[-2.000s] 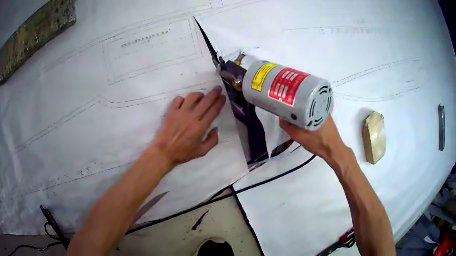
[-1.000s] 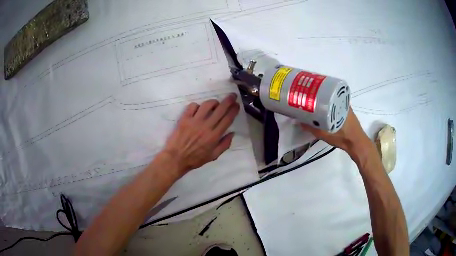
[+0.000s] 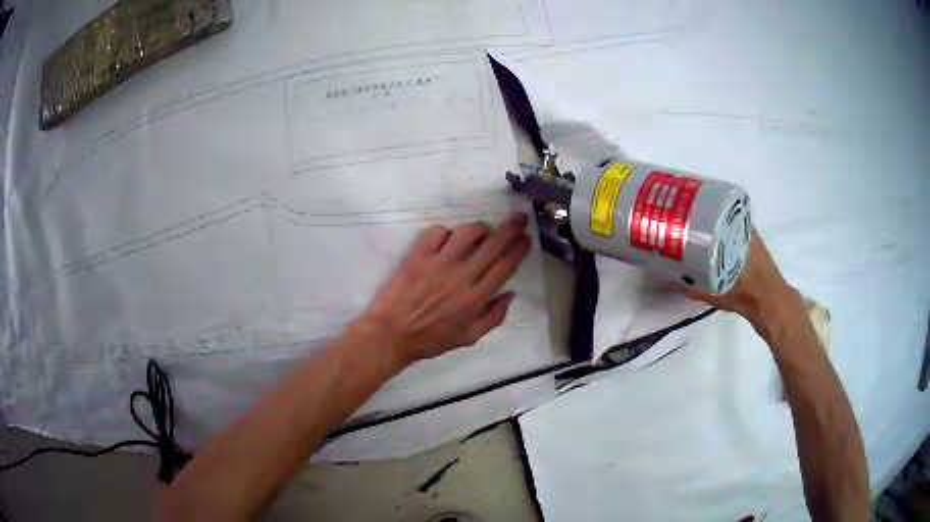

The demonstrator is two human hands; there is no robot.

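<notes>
The cloth cutting machine (image 3: pixel 658 224), a silver motor cylinder with yellow and red labels, stands tilted over an open cut in the marker paper (image 3: pixel 388 255). Dark fabric plies (image 3: pixel 583 306) show along the cut, above and below the machine. My right hand (image 3: pixel 739 291) is behind the motor and on the machine's handle; its fingers are mostly hidden. My left hand (image 3: pixel 449 291) lies flat on the paper left of the cut, fingers apart, fingertips close to the machine's foot. It holds nothing.
A wrapped weight (image 3: pixel 133 56) lies on the paper at upper left. A tan block weight (image 3: pixel 819 321) is partly behind my right forearm. A coiled power cord (image 3: pixel 158 408) is at lower left. A separate paper-topped panel (image 3: pixel 632 438) and dark scraps (image 3: pixel 438 475) lie near the front edge.
The view has shifted, so the scene sits further right and the weight shows more fully. The machine has moved slightly back down along the cut, and the cut above it looks longer and wider.
</notes>
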